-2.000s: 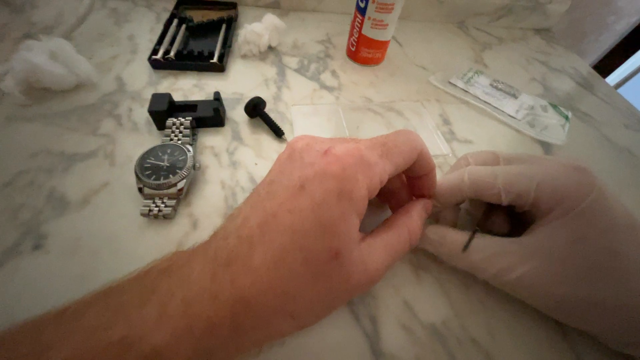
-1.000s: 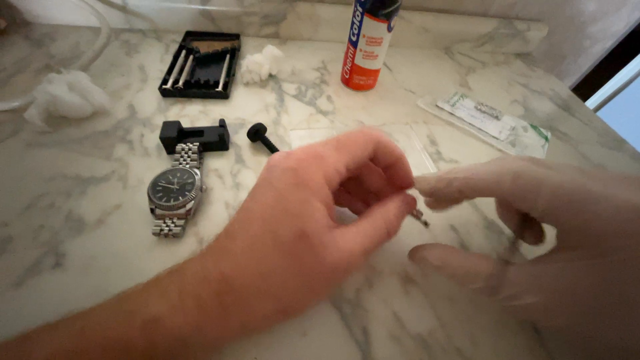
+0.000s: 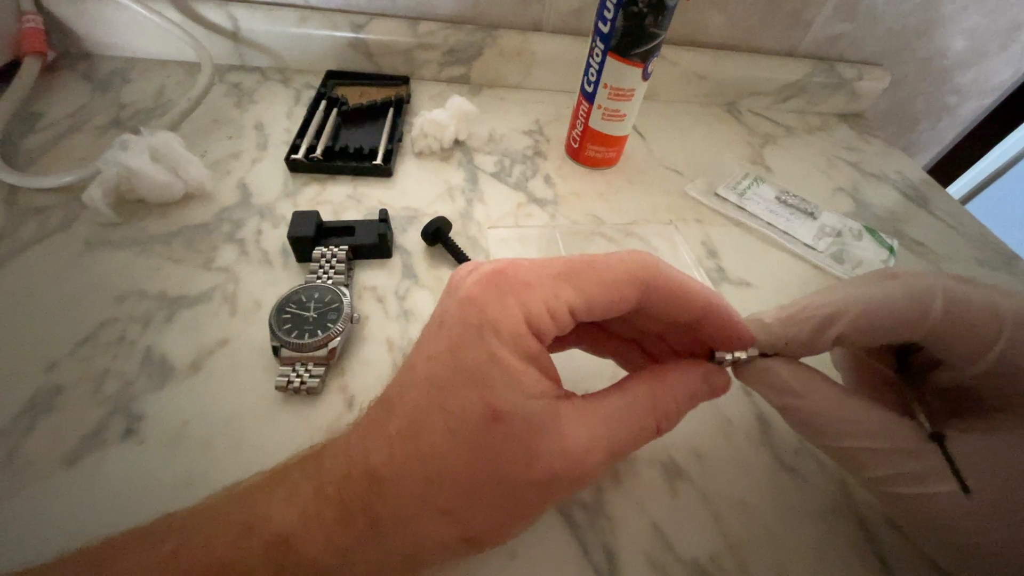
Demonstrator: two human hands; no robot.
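Between its thumb and forefinger my bare left hand [image 3: 544, 384] pinches a small metal watch bracelet link [image 3: 736, 356]. My right hand [image 3: 896, 384], in a pale translucent glove, has thumb and forefinger closed at the link's right end; what they grip there is mostly hidden. A thin dark-tipped tool [image 3: 944, 456], of a kind I cannot tell, rests in the curled fingers of that glove. To the left lies a steel wristwatch [image 3: 310, 318] with a black dial, its bracelet touching a black plastic link-remover holder [image 3: 340, 232]. A black threaded screw [image 3: 444, 238] with a round knob lies beside the holder.
A black case [image 3: 348, 124] with slim metal tools stands at the back, between cotton wads [image 3: 152, 172] [image 3: 446, 124]. Behind my hands is a spray can [image 3: 612, 88]. A clear plastic bag [image 3: 600, 240] lies under them, with a printed packet [image 3: 800, 220] at right. A pale hose [image 3: 200, 72] curves at left.
My right hand has come back to the left hand, its thumb and forefinger now together at the link; one second ago they were apart. The left hand keeps its pinch.
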